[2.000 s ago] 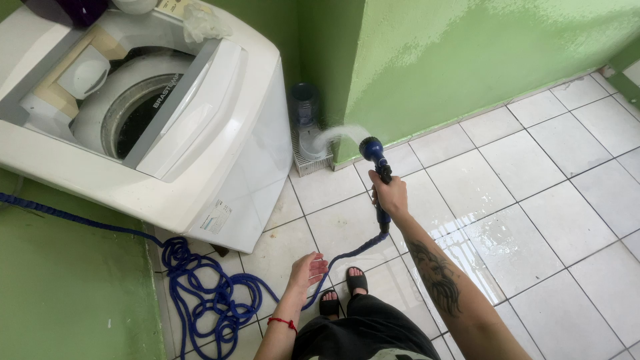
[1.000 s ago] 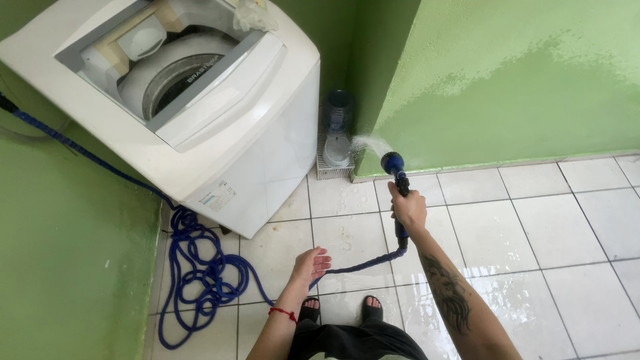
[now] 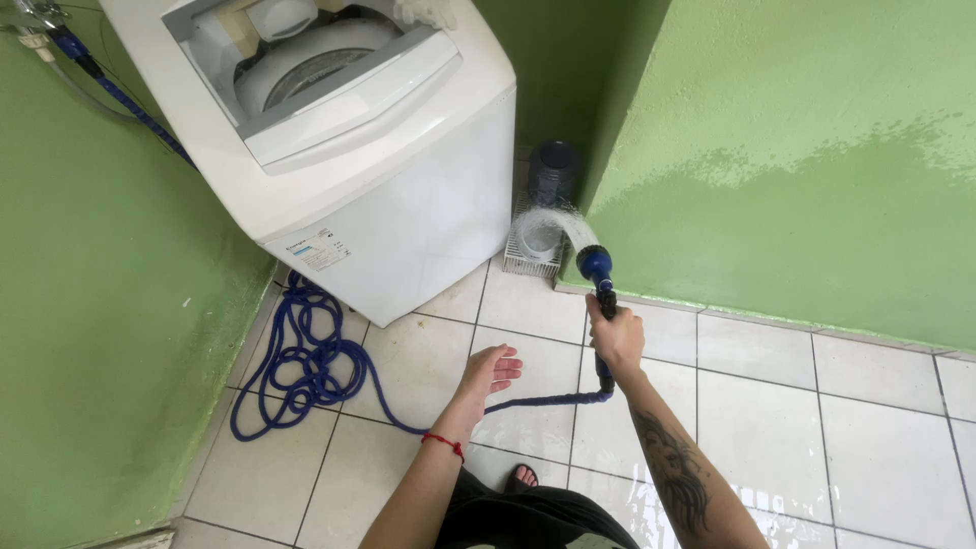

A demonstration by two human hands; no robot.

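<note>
My right hand (image 3: 618,337) grips the black handle of a blue hose spray nozzle (image 3: 595,264), its head pointing up and away from me. Water arcs from it to the left, onto a whitish round container (image 3: 538,235) on a white wire rack (image 3: 531,264). From the handle's lower end a blue fabric-covered hose (image 3: 545,400) runs left behind my left forearm to a tangled pile (image 3: 305,358) on the floor. My left hand (image 3: 490,374) hovers with fingers loosely apart and nothing held, just above the hose.
A white top-loading washing machine (image 3: 404,221) with its lid open stands at the upper left. Behind the rack's container is a dark translucent jug (image 3: 554,171). Hose fittings (image 3: 69,42) hang at the left wall. A wet green wall (image 3: 801,229) borders the wet tiled floor (image 3: 747,412).
The view has shifted, showing the hose fittings at the left. Water still flows from the nozzle in my right hand; my left hand remains free beside the hose.
</note>
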